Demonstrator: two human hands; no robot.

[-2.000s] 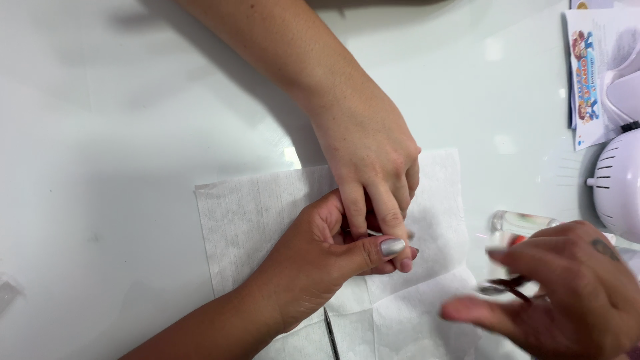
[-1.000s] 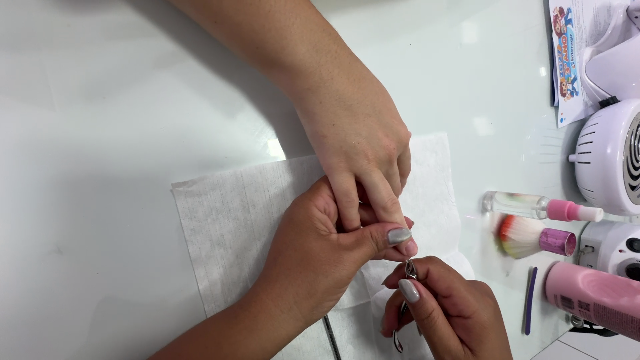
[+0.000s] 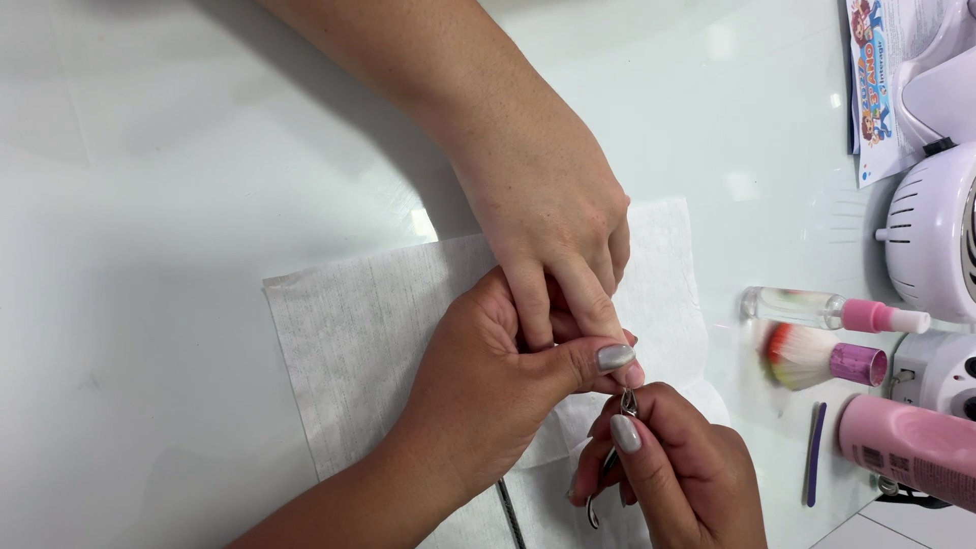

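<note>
My left hand (image 3: 503, 381) holds a finger of another person's hand (image 3: 557, 206), with my thumb pressed near its nail. That hand reaches in from the top, palm down. Metal cuticle nippers (image 3: 629, 404) are gripped in my right hand (image 3: 679, 473), their jaws at the tip of the held finger; one curved handle end shows below my fingers. Under the hands lies a white disposable cloth (image 3: 366, 335). A thin metal tool (image 3: 509, 512) rests on it, partly covered by my left wrist.
On the right stand a clear spray bottle (image 3: 801, 307) with a pink collar, a soft brush (image 3: 808, 356), a purple nail file (image 3: 816, 455) and a pink bottle (image 3: 907, 450). Behind them are a white round device (image 3: 926, 229), another white device (image 3: 926, 366) and printed paper (image 3: 877, 91).
My right hand, at the right with the nippers two seconds ago, has come left to the held finger. My left hand keeps its hold. The view has shifted right.
</note>
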